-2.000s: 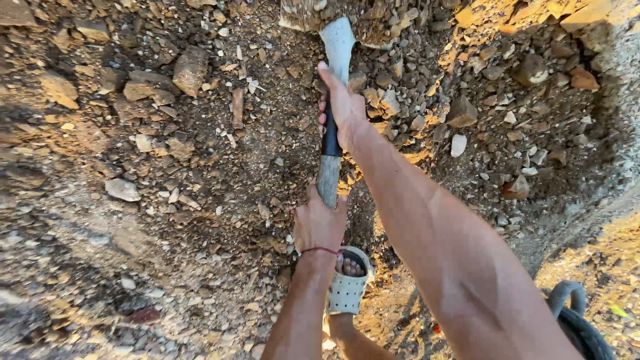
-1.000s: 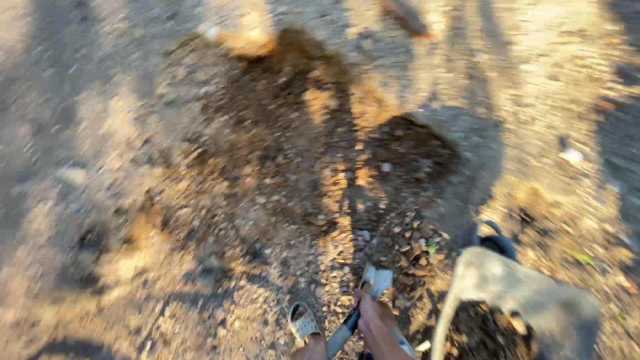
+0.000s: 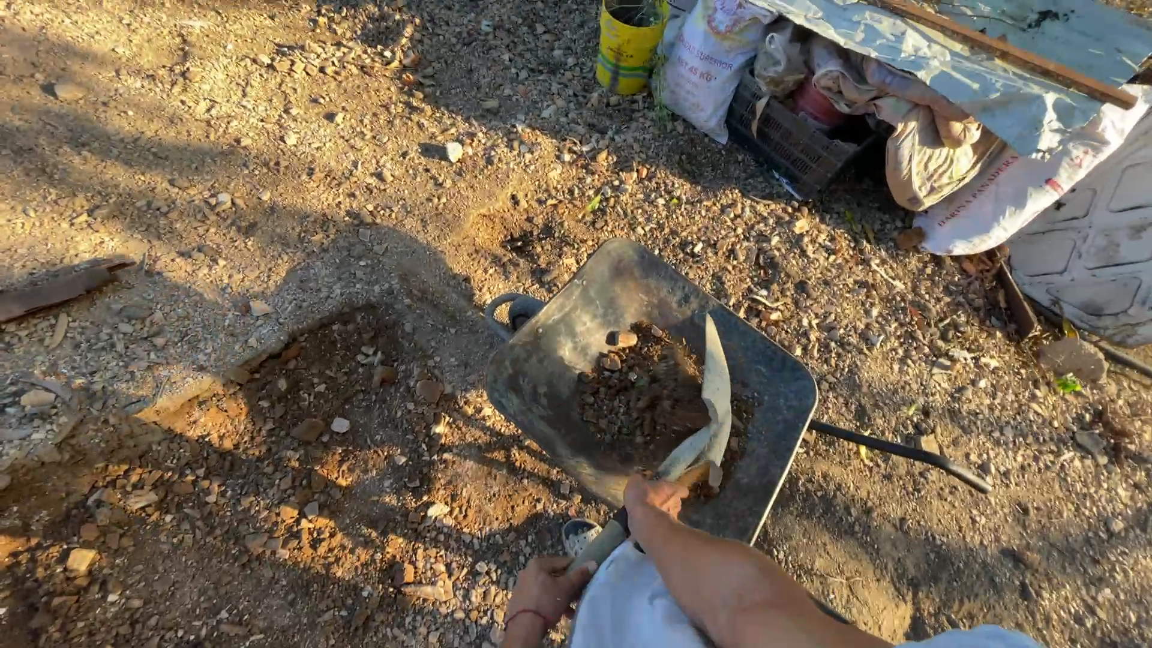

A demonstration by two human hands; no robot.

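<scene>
A shovel with a pale metal blade (image 3: 717,396) is tipped on its side over the tray of a metal wheelbarrow (image 3: 781,382). Dark soil and stones (image 3: 641,391) lie in the tray beside the blade. My right hand (image 3: 655,500) grips the shovel's shaft close to the blade, above the tray's near edge. Farther down the handle, my left hand (image 3: 546,589), with a red cord on its wrist, is closed around it. One perforated shoe (image 3: 580,535) shows beneath the handle.
A dug hollow with loose stones (image 3: 333,405) lies left of the wheelbarrow. A wheelbarrow handle (image 3: 936,461) sticks out to the right. Farther back are a yellow bucket (image 3: 627,49), a filled sack (image 3: 706,67), a black plastic crate (image 3: 792,139) and a metal sheet (image 3: 1008,81).
Both hands still hold the shovel; its blade was over the rubble two seconds ago and is now over the wheelbarrow tray. The view has swung strongly.
</scene>
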